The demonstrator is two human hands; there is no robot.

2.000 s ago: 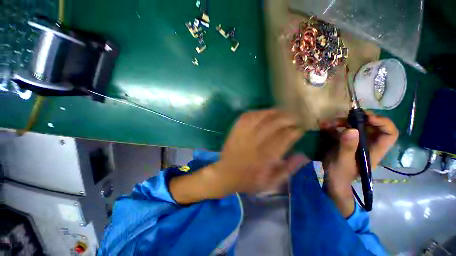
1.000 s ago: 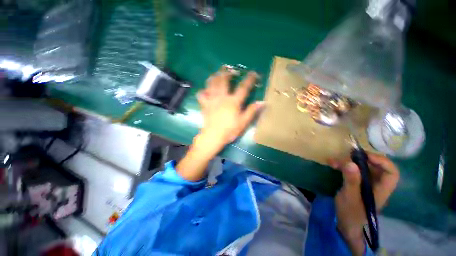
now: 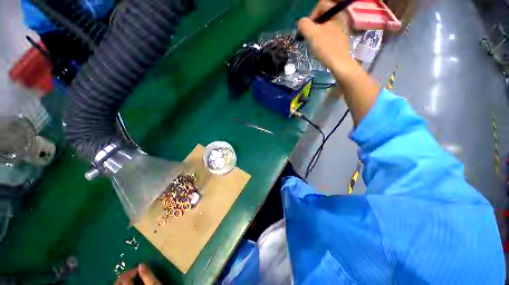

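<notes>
My right hand (image 3: 329, 42) is at the top, holding the black handle of the soldering iron (image 3: 336, 11); the handle is partly cut off by the top edge and I cannot make out the tip. My left hand (image 3: 138, 276) shows only as fingertips at the bottom edge; whether it holds anything cannot be told. A heap of copper rings with small parts (image 3: 178, 199) lies on the tan board (image 3: 215, 220). Small loose parts (image 3: 120, 264) lie on the green mat near my left fingertips. A white round tub (image 3: 219, 157) with silvery scraps stands at the board's corner.
A clear funnel hood (image 3: 145, 178) on a thick ribbed hose (image 3: 109, 78) hangs over the board's left side. A blue box (image 3: 279, 94) with cables stands near the right bench edge. Pinkish-red trays (image 3: 371, 15) are beside my right hand. Slim tweezers (image 3: 260, 128) lie on the mat.
The view has swung right. My right hand has moved from beside the board to the trays with the iron. My left hand is now mostly out of the picture.
</notes>
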